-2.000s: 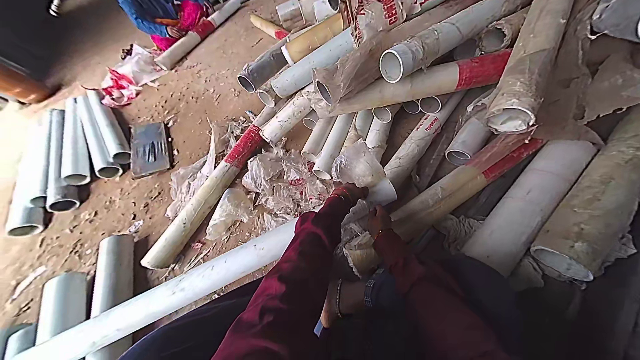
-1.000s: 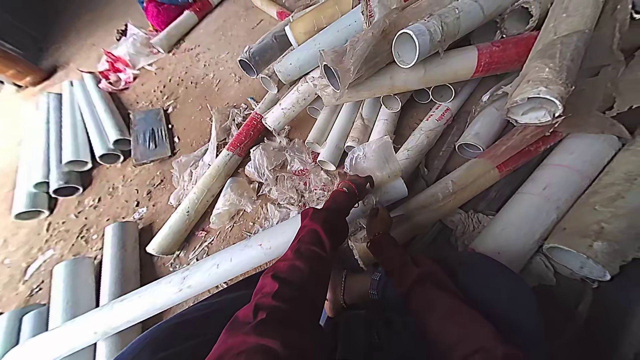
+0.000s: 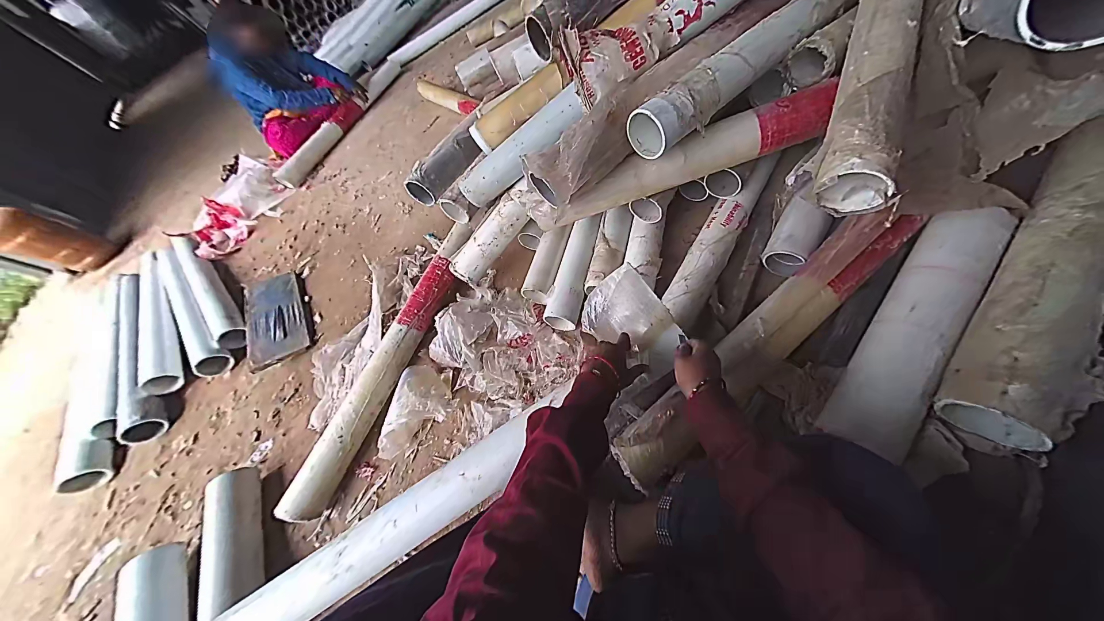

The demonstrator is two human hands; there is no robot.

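Note:
A long white plastic pipe runs diagonally from the lower left up under my hands. Clear plastic wrapping covers its far end, bunched there. My left hand rests on that pipe at the edge of the wrapping, a red band at its wrist. Just right of it, my right hand is closed at the pipe's side, with a small dark thing at the fingertips that I cannot make out. Torn clear plastic lies heaped left of my hands. A red-banded pipe slants beside that heap.
Many pipes, some wrapped in dirty film, are piled ahead and right, among them a thick white pipe. Several grey-white pipes lie on the dirt floor at left, beside a dark flat block. A person sits at upper left near another pipe.
The view has tilted up, showing more of the seated person. Both hands stay near the pipe's wrapped end; my right hand has come up beside the pipe, closer to the wrapping.

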